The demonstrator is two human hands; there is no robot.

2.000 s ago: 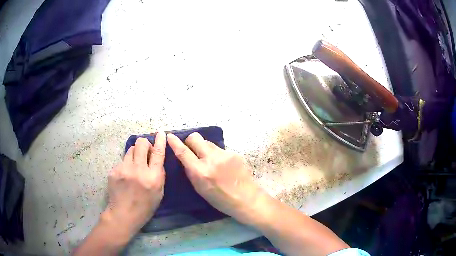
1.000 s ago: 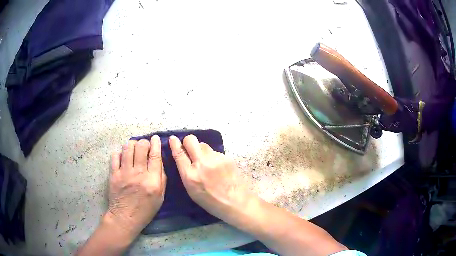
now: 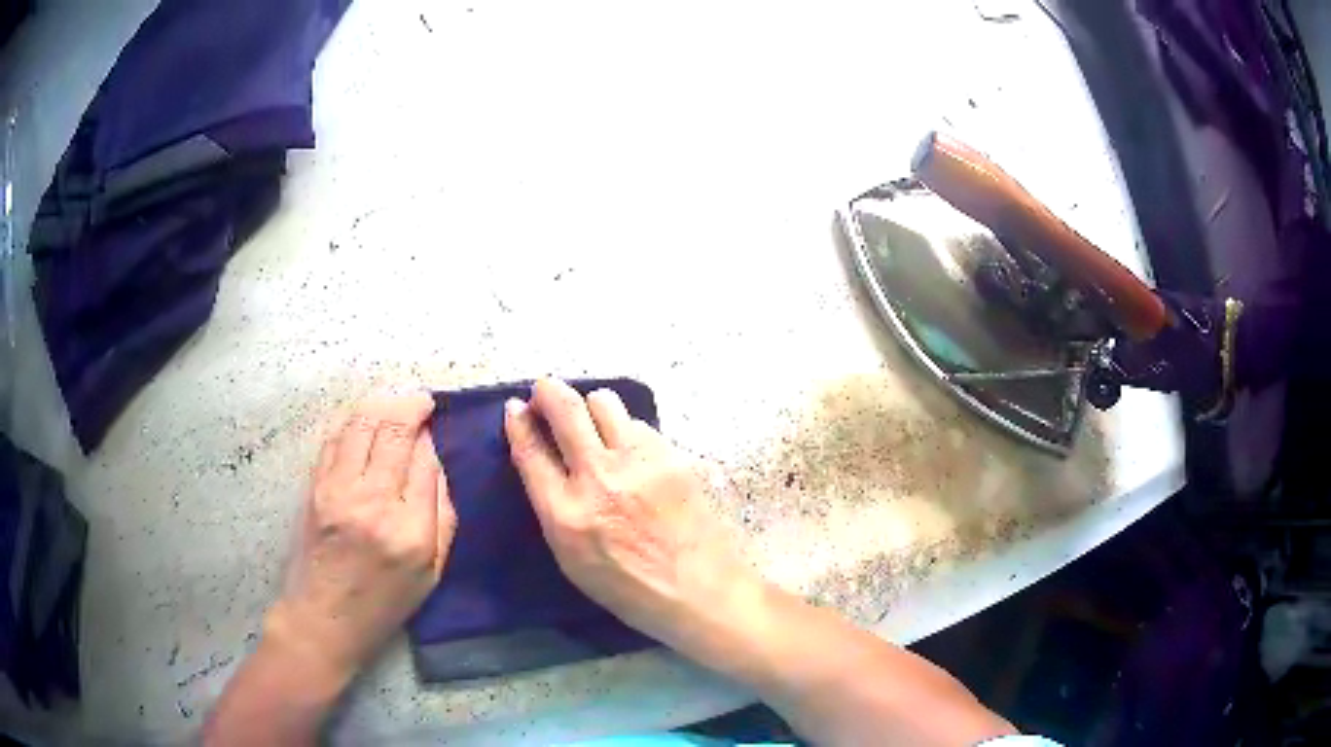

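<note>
A navy-purple garment piece [image 3: 504, 540] lies flat on the white table in front of me, with a dark grey strip along its near edge. My left hand [image 3: 377, 511] lies over its left side, fingers together at the top left corner, covering that corner. My right hand [image 3: 606, 489] rests on its right part, with thumb and bent fingers at the top edge, pinching or pressing the rim. The fingertips' exact hold on the rim is partly hidden.
A steam iron [image 3: 934, 277] with an orange-brown handle [image 3: 1036, 226] rests at right on the white table [image 3: 584, 175], near brown stains. A navy and grey pile [image 3: 161, 204] lies upper left. A darker pile [image 3: 41, 577] sits at the lower left edge. A dark padded board [image 3: 1153, 161] runs along the right.
My left hand has moved left along the top edge to the corner, uncovering more of the piece's middle. My right hand has stayed near the top edge, its fingers more bent. The iron has not moved.
</note>
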